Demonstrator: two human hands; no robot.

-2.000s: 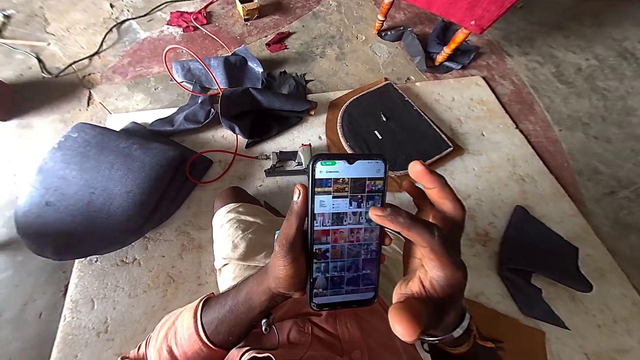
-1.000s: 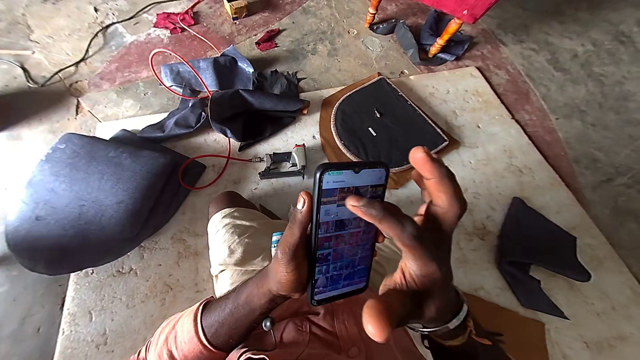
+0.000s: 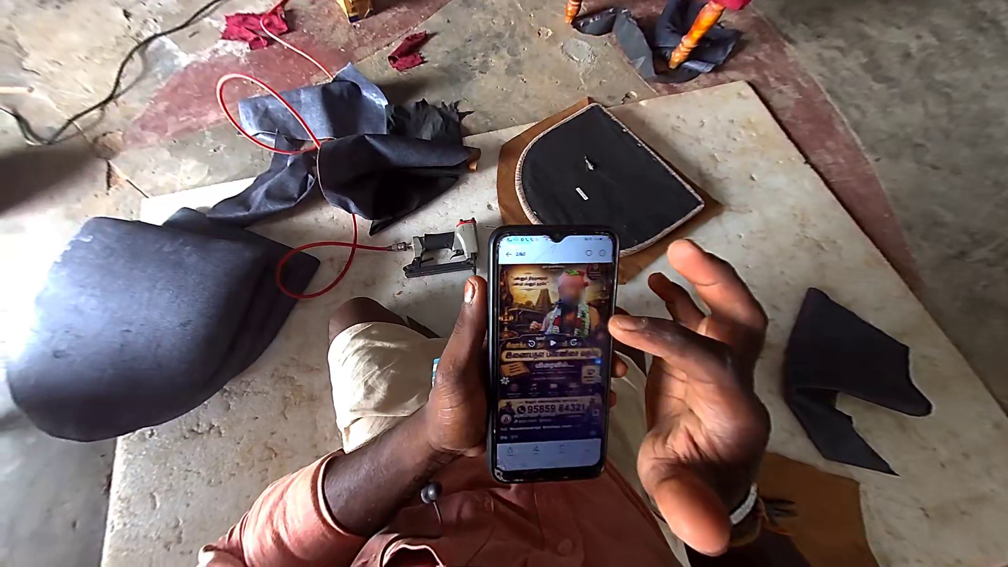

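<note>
My left hand (image 3: 461,386) grips a smartphone (image 3: 551,354) upright over my lap, thumb along its left edge and fingertips showing at its right edge. The lit screen shows a picture with writing. Just right of the phone is my right hand (image 3: 701,386), fingers apart and holding nothing, its index fingertip at the screen's edge. Beyond the phone lie a pneumatic stapler (image 3: 442,250) on a red air hose (image 3: 339,246), and a dark, curved upholstery panel (image 3: 606,173) with a light stapled border, on brown sheet material (image 3: 513,165).
A large dark fabric-like piece (image 3: 157,315) lies at the left, with crumpled dark cloth (image 3: 386,173) behind the stapler. A dark offcut (image 3: 850,378) rests on the stone slab (image 3: 787,181) at the right. Red scraps (image 3: 256,27), a black cable (image 3: 118,87) and an orange wooden leg (image 3: 695,35) are farther back.
The phone screen has gone from a grid of small pictures to one large picture. My right index finger has moved from over the screen to its right edge.
</note>
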